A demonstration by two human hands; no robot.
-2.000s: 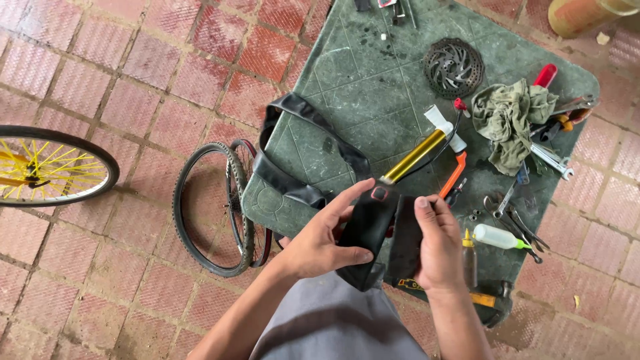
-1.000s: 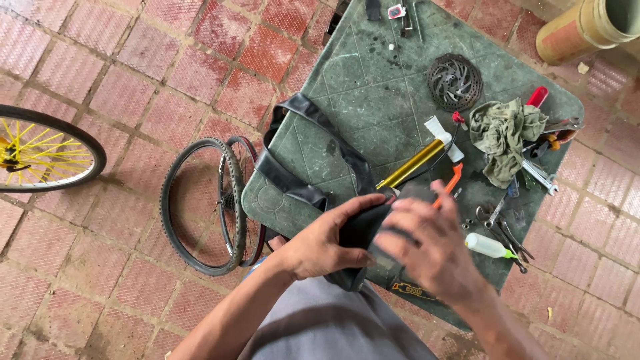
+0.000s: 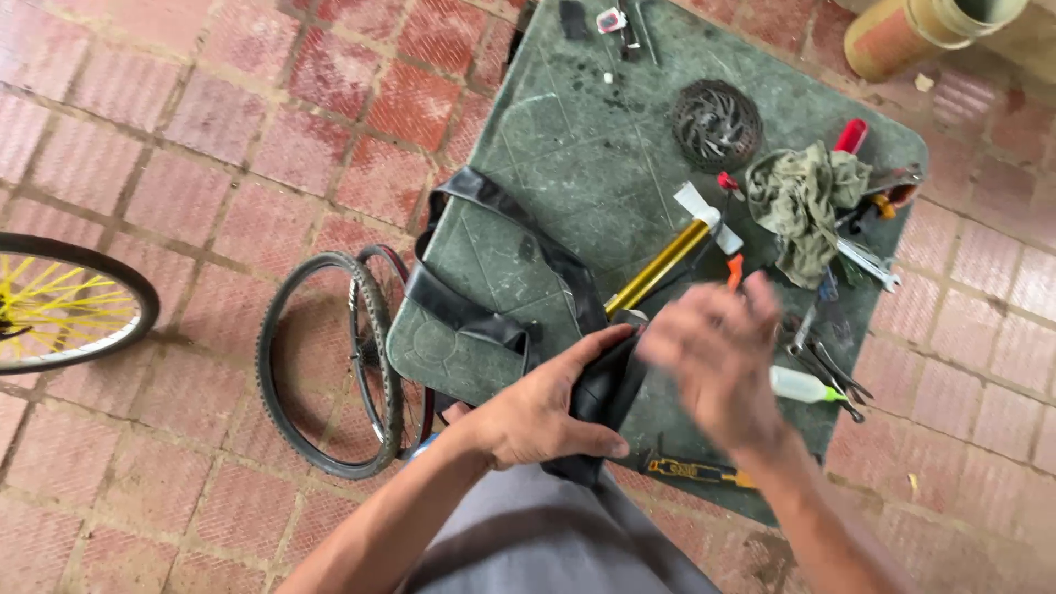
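My left hand [image 3: 553, 404] grips a folded piece of black inner tube [image 3: 601, 396] at the near edge of the green table [image 3: 445, 355]. The tube runs on in a loop of flat black rubber [image 3: 536, 239] over the table's left corner. My right hand [image 3: 718, 363], blurred, is just right of the folded piece; whether its fingertips touch it I cannot tell. Beyond the hands lie a gold hand pump [image 3: 660, 268] with a white end and an orange-handled tool [image 3: 734, 271], partly hidden by my right hand.
A brake disc [image 3: 716, 124], a crumpled green rag [image 3: 800, 206], wrenches [image 3: 866, 264] and a small bottle [image 3: 800, 384] lie on the table. Bicycle wheels [image 3: 264, 363] stand on the tiled floor at left, another with yellow spokes [image 3: 74, 297] further left. A yellowish bucket [image 3: 887, 41] stands top right.
Two seconds ago my right hand held the right part of the black rubber, spread apart from the left part. Now the rubber is bunched in my left hand, and my right hand is raised beside it.
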